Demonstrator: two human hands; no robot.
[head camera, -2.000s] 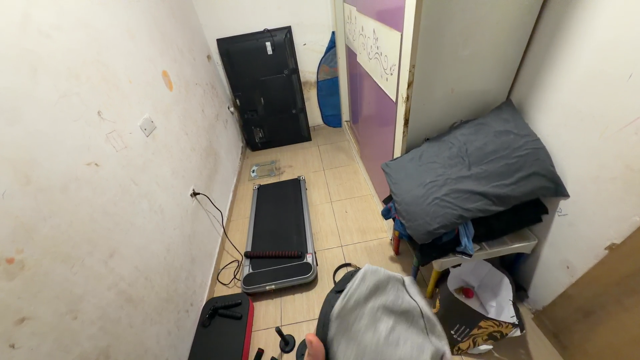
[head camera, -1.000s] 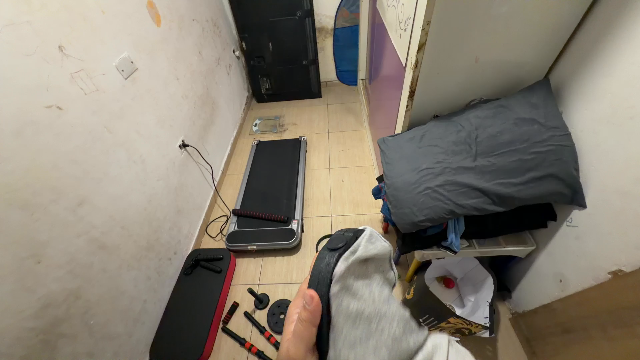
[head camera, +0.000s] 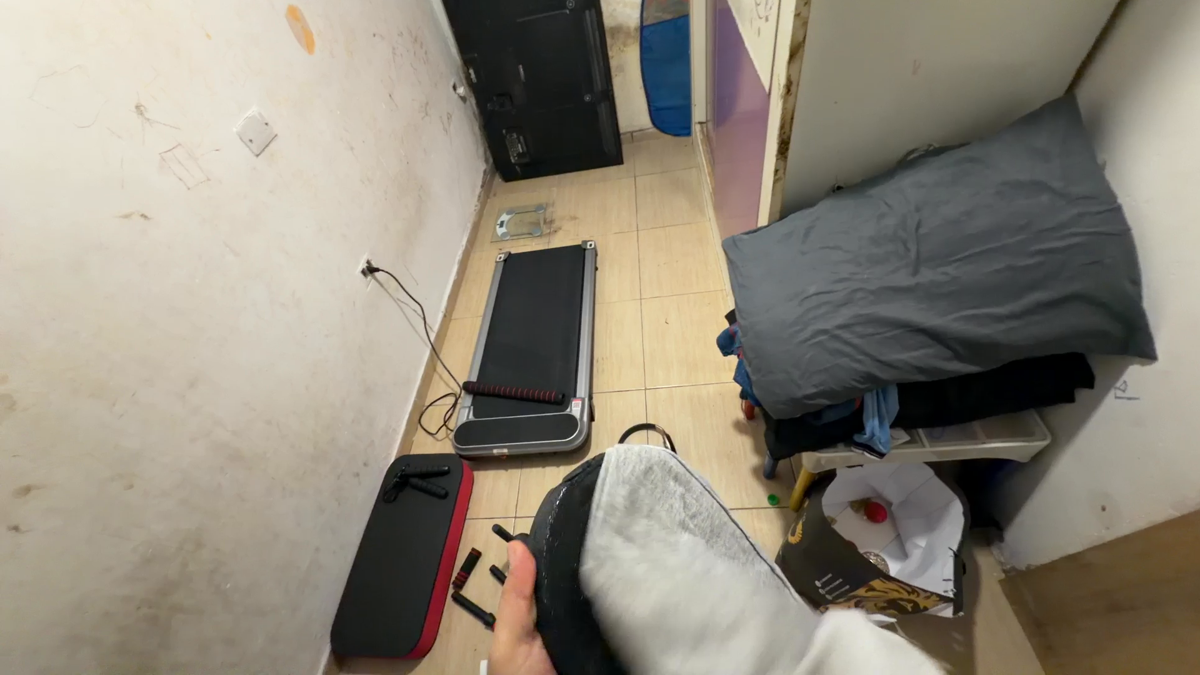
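Observation:
My left hand (head camera: 517, 619) grips the left edge of a black item (head camera: 567, 572), perhaps a bag, at the bottom centre; the thumb shows and the other fingers are hidden. A dark loop stands up from the item's top. Grey fabric (head camera: 656, 534) covers its right side, lower down blurred and paler. My right hand does not show; whether it is under the fabric I cannot tell.
Beyond lies a walking pad (head camera: 534, 328) with a ribbed bar (head camera: 514, 392) across it. A black and red step board (head camera: 398, 562) and several dumbbell parts (head camera: 473, 609) lie left. At right, a grey pillow (head camera: 937, 253) tops a small table (head camera: 1008, 436) above an open paper bag (head camera: 900, 506).
The view has tilted down and moved closer. The grey fabric has shifted over the black item, showing more of the item's black edge than two seconds ago. My left hand keeps hold of it.

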